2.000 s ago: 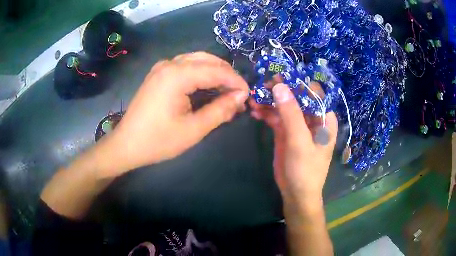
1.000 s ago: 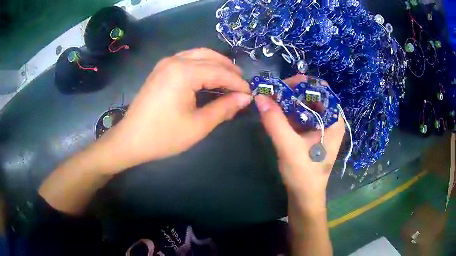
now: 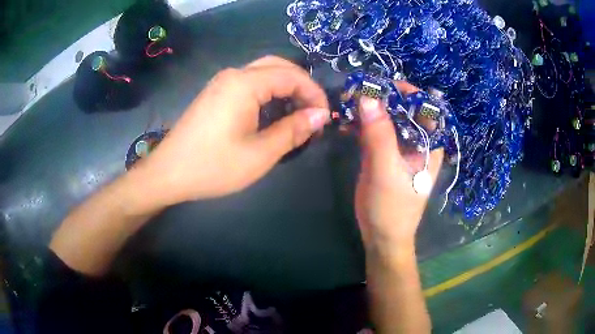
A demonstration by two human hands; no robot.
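My right hand (image 3: 391,169) holds a pair of blue circuit boards (image 3: 427,117), its thumb on the left board (image 3: 372,90). Each board shows a small digit display. A pale disc (image 3: 422,182) hangs from a white wire over my palm. My left hand (image 3: 241,130) pinches a thin lead with a red tip (image 3: 335,115) between thumb and forefinger, close to the left board's edge. Whether the tip touches the board is too blurred to tell. A dark round housing (image 3: 143,149) lies partly hidden behind my left wrist.
Two black housings (image 3: 104,88) with green-ended cells and red wires stand at the upper left by the pale edge rail (image 3: 49,65). A large board pile (image 3: 450,59) lies behind and right of my right hand. More black housings (image 3: 561,91) lie at the far right.
The held boards have moved up and slightly right from my left fingertips, and my right thumb now lies across the left board. The red tip shows again between the hands.
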